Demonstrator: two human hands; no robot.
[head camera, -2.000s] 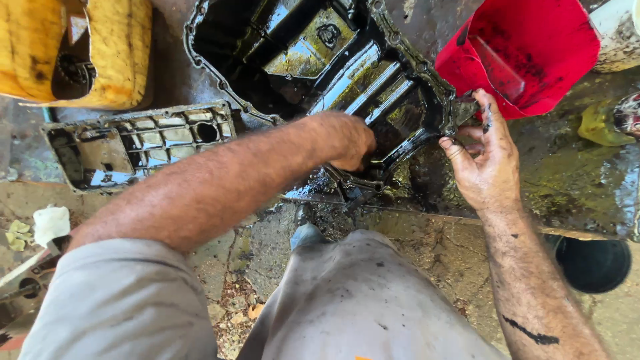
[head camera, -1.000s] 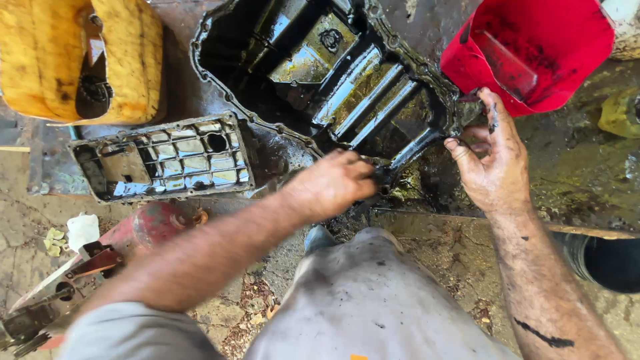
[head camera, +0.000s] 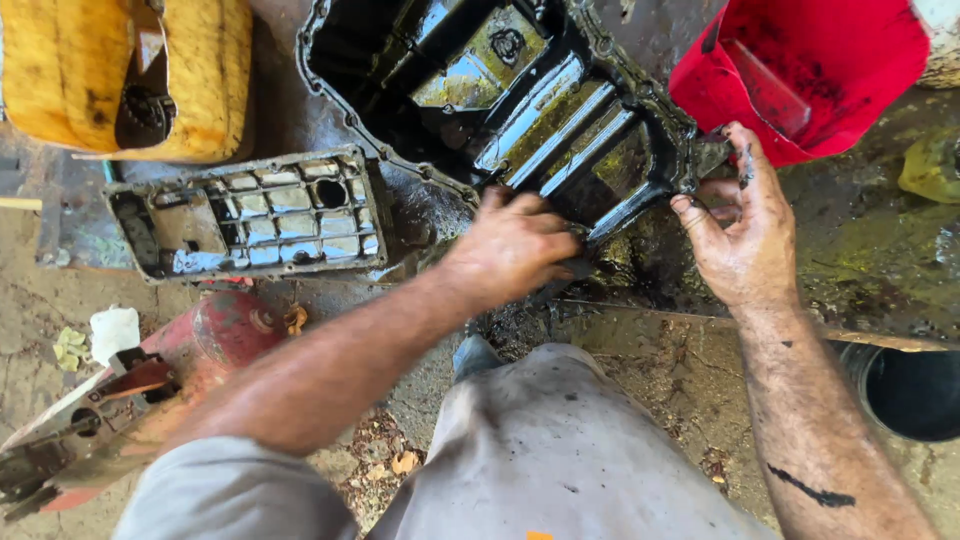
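Observation:
A black, oil-wet engine oil pan (head camera: 525, 120) with a bolt-holed flange lies open side up at the upper middle. My right hand (head camera: 742, 217) grips its right corner between thumb and fingers. At the near flange is my left hand (head camera: 517, 247), slightly blurred, fingers curled and knuckles up. Something dark shows under its fingers; whether it is held cannot be told. Left of the pan rests a ribbed rectangular metal cover (head camera: 270, 217) with a round hole. Beyond my right hand stands a red plastic container (head camera: 802, 75), cut open and dirty inside.
A cut yellow plastic jug (head camera: 60, 75) stands upper left. The oily bench's front edge (head camera: 675, 319) crosses below the pan. A red cylinder (head camera: 232, 330) with metal parts lies lower left; a black bucket (head camera: 911, 394) stands lower right. A yellowish bottle (head camera: 930, 169) is at right.
My left hand has come out from over the pan's inside, swung left past its near edge, and is now back at the near flange. My right hand keeps hold of the corner.

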